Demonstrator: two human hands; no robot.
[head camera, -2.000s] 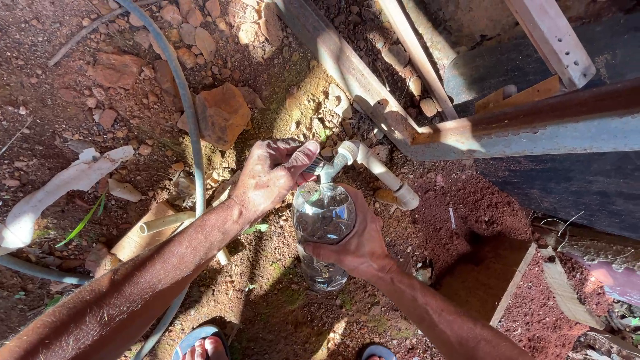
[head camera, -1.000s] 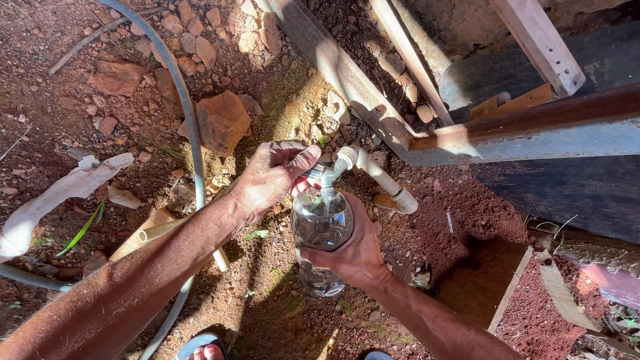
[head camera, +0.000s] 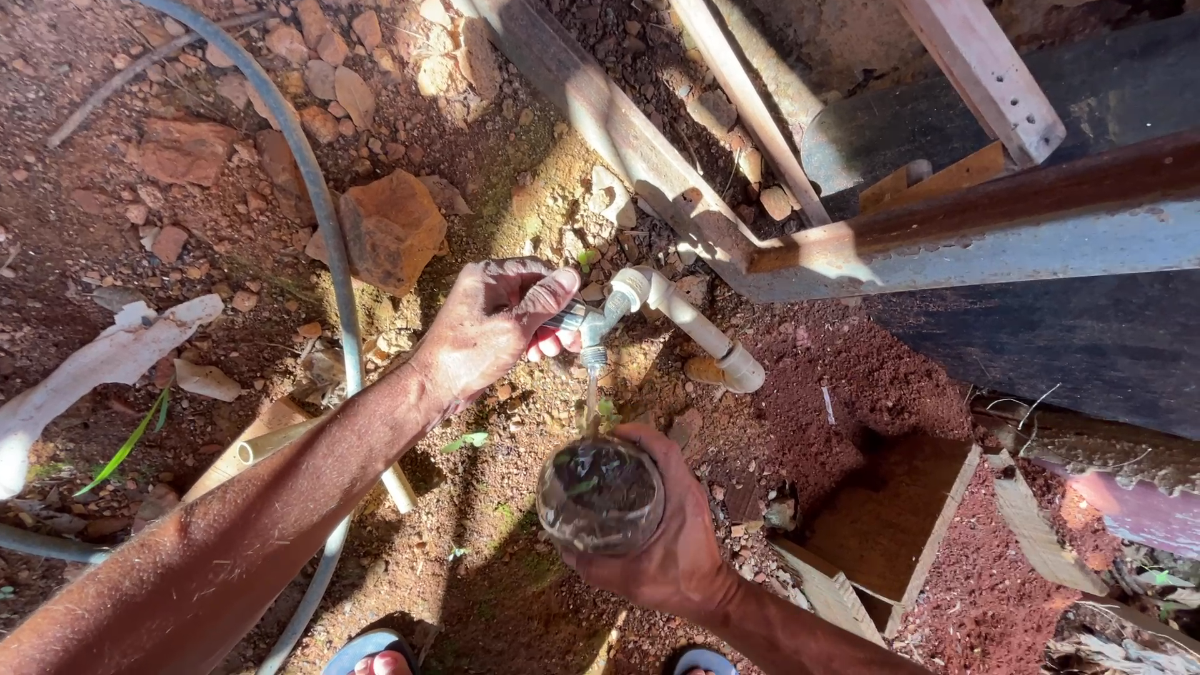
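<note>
My left hand (head camera: 511, 319) is closed around the handle of a metal tap (head camera: 596, 328), its thumb on top. The tap joins a white plastic elbow pipe (head camera: 694, 319). A thin stream of water (head camera: 592, 394) runs down from the spout. Below the spout, my right hand (head camera: 661, 544) holds a clear rounded bottle (head camera: 600, 497) from its right side. The bottle stands apart from the spout, and its opening is hard to make out. Water seems to be in it.
A grey hose (head camera: 328, 216) curves over stony soil on the left, near a large orange rock (head camera: 389, 230). A rusty metal frame (head camera: 656, 159) crosses the upper right. A rectangular pit with board edges (head camera: 937, 525) lies at lower right. My sandalled feet show at the bottom edge.
My right hand has lowered the bottle away from the tap's spout and tilted it. Falling water now shows between them. My left hand stays at the tap.
</note>
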